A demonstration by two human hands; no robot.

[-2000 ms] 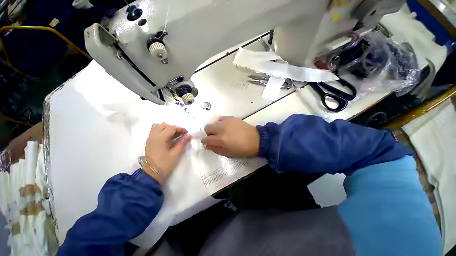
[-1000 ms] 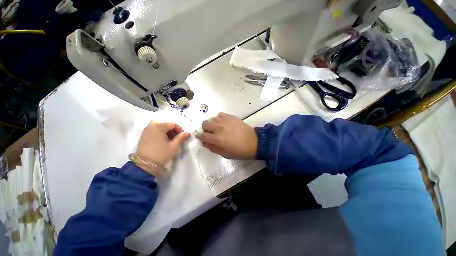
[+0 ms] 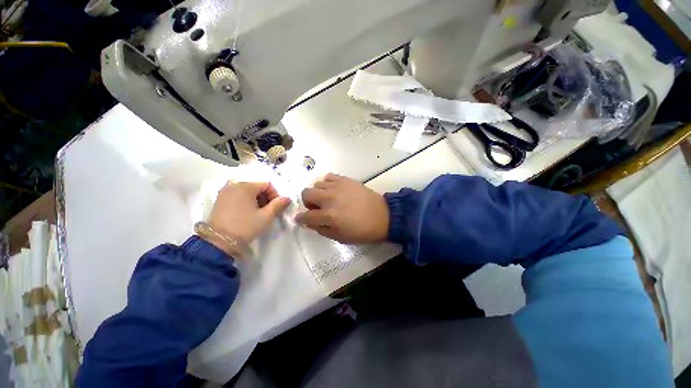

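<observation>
A white fabric piece (image 3: 276, 261) lies on the white table under my hands, and a part hangs over the front edge. Its outline is hard to see in the glare. My left hand (image 3: 246, 212) pinches it with thumb and forefinger, just in front of the presser foot area. My right hand (image 3: 345, 210) grips it close beside the left fingertips, fingers curled. The off-white sewing machine (image 3: 303, 45) stands over the table, its needle area (image 3: 269, 148) just beyond my fingers. Glare hides the needle and the held edge.
Black-handled scissors (image 3: 506, 144) and a grey metal tool (image 3: 390, 121) lie right of the bed, partly under white scrap strips (image 3: 428, 104). A crinkled clear plastic bag (image 3: 587, 95) is at the far right. Tied white bundles (image 3: 34, 303) are at left, and white fabric (image 3: 659, 227) lies lower right.
The camera view has shifted slightly, so the machine head sits further left than at first. Both hands stay at the fabric, with small finger shifts; the fabric's hanging part has changed shape.
</observation>
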